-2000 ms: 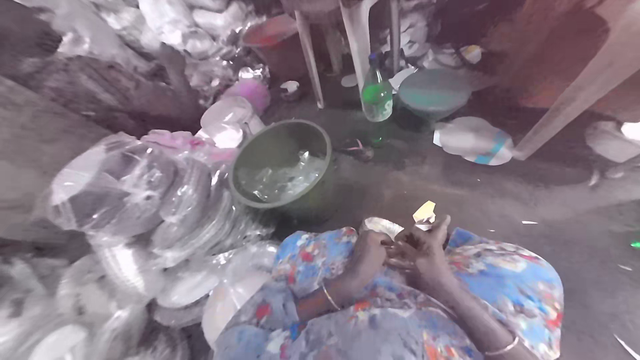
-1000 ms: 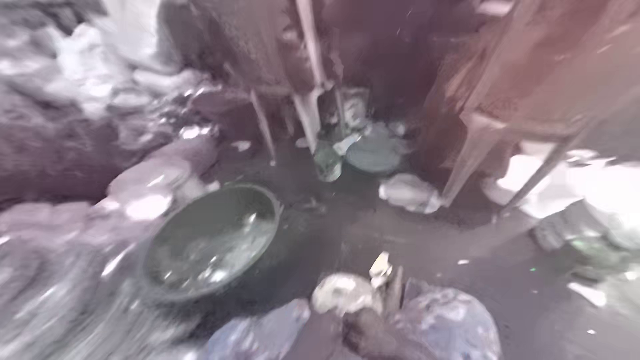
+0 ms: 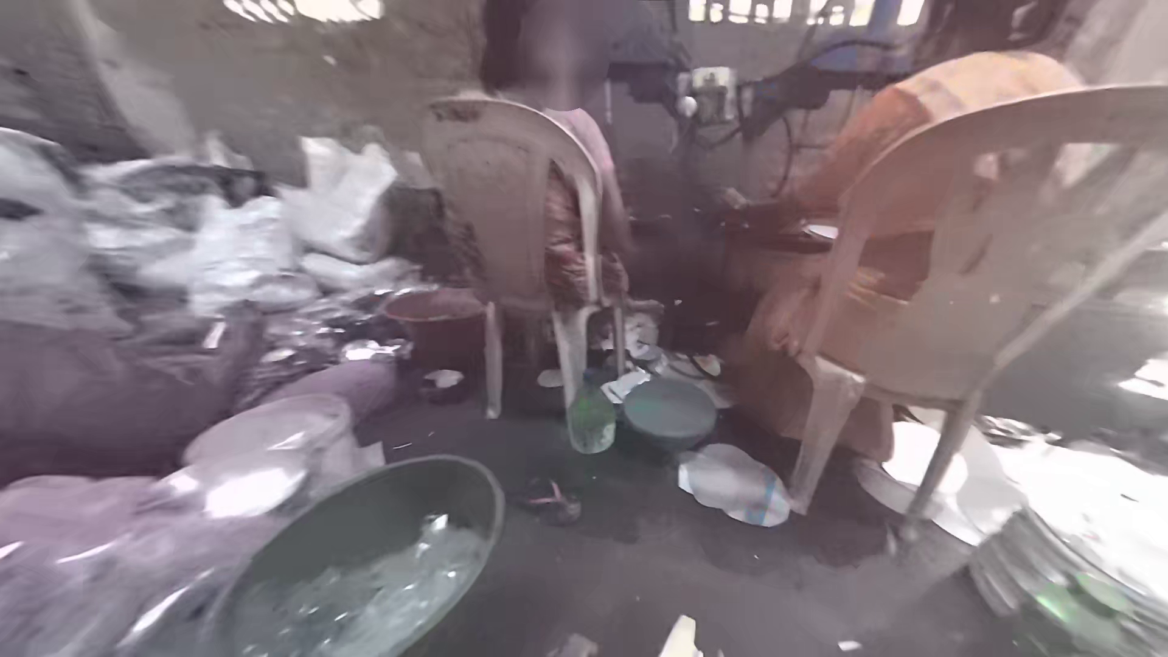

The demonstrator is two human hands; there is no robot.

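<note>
Neither my left hand nor my right hand can be made out. A pale yellow piece (image 3: 680, 637) stands up at the bottom edge, and a small blurred brownish shape (image 3: 574, 646) lies to its left; what it is I cannot tell. Left of these, a dark green basin (image 3: 365, 538) holds clear, shiny plastic-like pieces. Beyond it on the dark floor are a small dark item with pinkish strips (image 3: 555, 502), a green-tinted plastic bottle (image 3: 591, 422) standing upright, a grey-green bowl (image 3: 671, 411) and a clear plastic bottle (image 3: 735, 484) lying on its side.
Two people sit ahead, on a plastic chair (image 3: 511, 201) and a nearer plastic chair (image 3: 967, 274) at right. Clear plastic containers (image 3: 274, 447) and wrapped bundles crowd the left. White sacks (image 3: 246, 246) and a reddish tub (image 3: 436, 306) stand behind. Stacked round items (image 3: 1040, 566) are at lower right.
The view has tilted up strongly, bringing the chairs and seated people into sight. My hands, seen low in the frame two seconds ago near a yellow piece, are no longer visible.
</note>
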